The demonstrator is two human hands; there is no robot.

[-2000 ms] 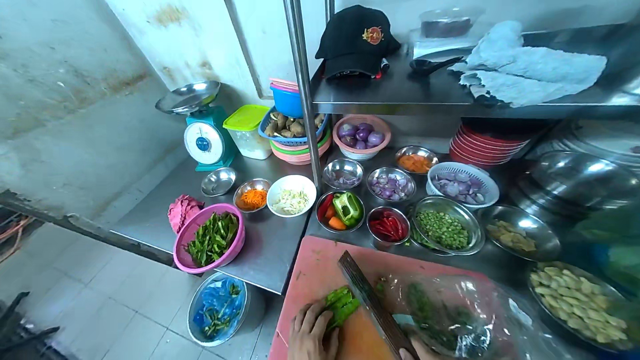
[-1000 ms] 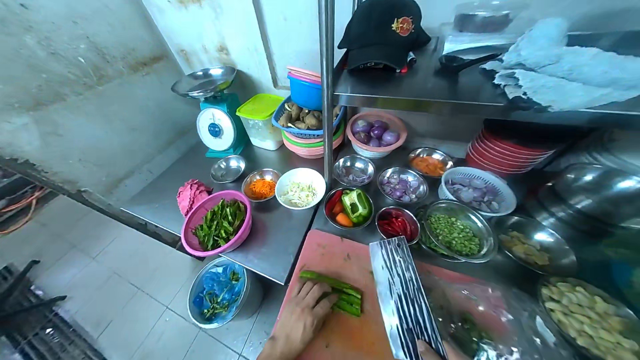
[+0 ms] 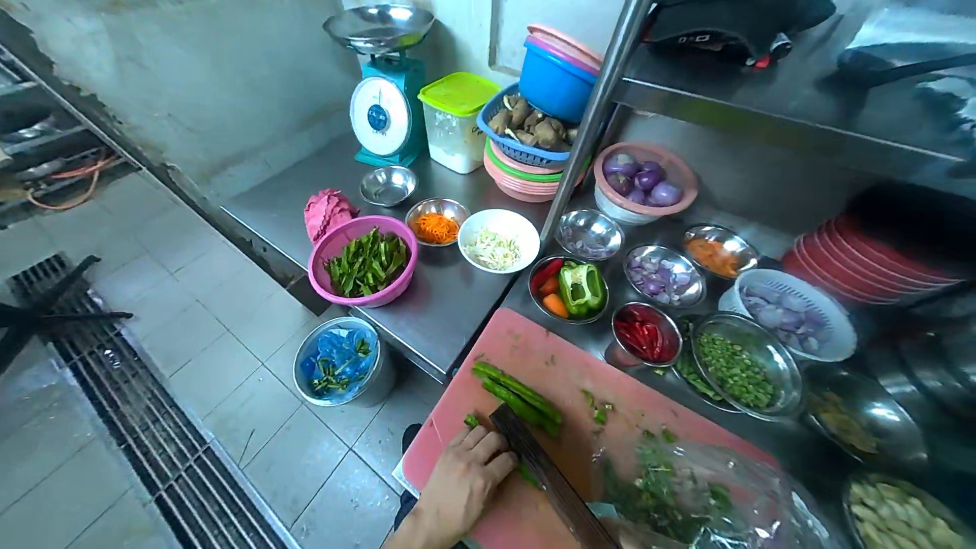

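On the pink cutting board [image 3: 526, 343] lie long green vegetable pieces [image 3: 518, 396], side by side. My left hand [image 3: 469, 473] rests on the board just below them, its curled fingers against the blade of a wide kitchen knife [image 3: 553, 480]. A small green piece [image 3: 471, 419] shows at its fingertips, and more green shows beyond the blade; what the fingers press on is mostly hidden. My right hand [image 3: 629, 534] is at the bottom edge on the knife's handle end, largely out of frame. A clear plastic bag with leafy herbs [image 3: 686, 488] lies to the right of the knife.
Behind the board stand bowls of red chillies [image 3: 646, 335], a cut green pepper [image 3: 582, 290] and chopped greens [image 3: 738, 366]. A pink basin of leaves [image 3: 366, 263] sits at the left table edge, above a lined bucket [image 3: 339, 362]. A metal shelf post [image 3: 591, 114] rises behind.
My left hand has come off the long green pieces and now sits below them. The knife's broad face, seen a second ago, has turned nearly edge-on. The view has swung left.
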